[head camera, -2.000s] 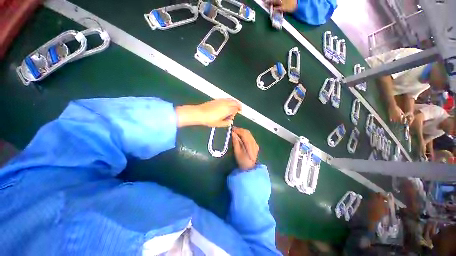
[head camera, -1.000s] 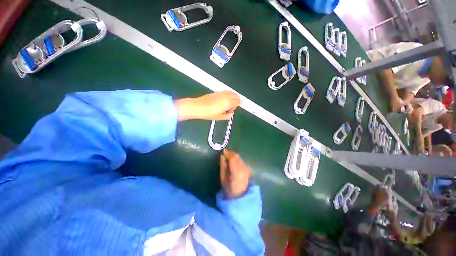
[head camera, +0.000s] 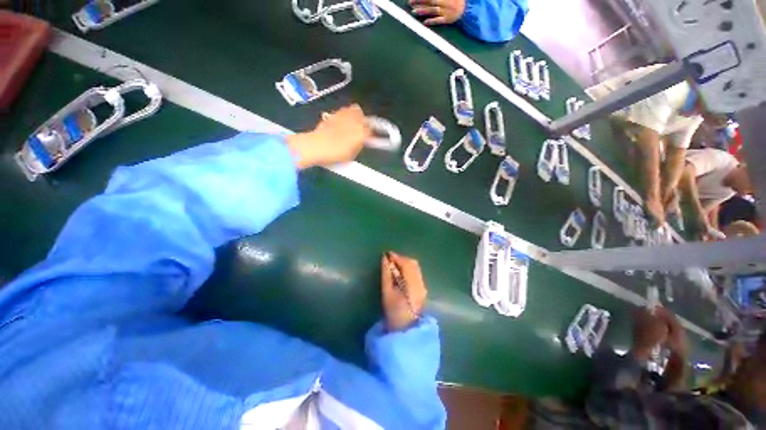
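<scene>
My left hand (head camera: 340, 137) is over the belt, just beyond the pale strip, with its fingers on a white oval housing frame (head camera: 385, 134). The frame's rounded end shows past my fingertips, slightly blurred; its other end is hidden by the hand. My right hand (head camera: 403, 281) is above the green work surface on the near side of the strip, fingers closed together around a thin dark tool (head camera: 401, 288) that is barely visible.
Single frames with blue patches (head camera: 424, 144) lie scattered on the green belt. Grouped frames (head camera: 501, 270) lie by the pale strip (head camera: 403, 191). Overlapping frames (head camera: 80, 126) and a red tray (head camera: 18, 57) are at left. Grey metal bars (head camera: 655, 256) cross at right; other workers' hands (head camera: 437, 10) are across the belt.
My left hand has moved the frame from the near surface over the strip onto the belt side. My right hand is no longer at the frame. Belt frames have shifted.
</scene>
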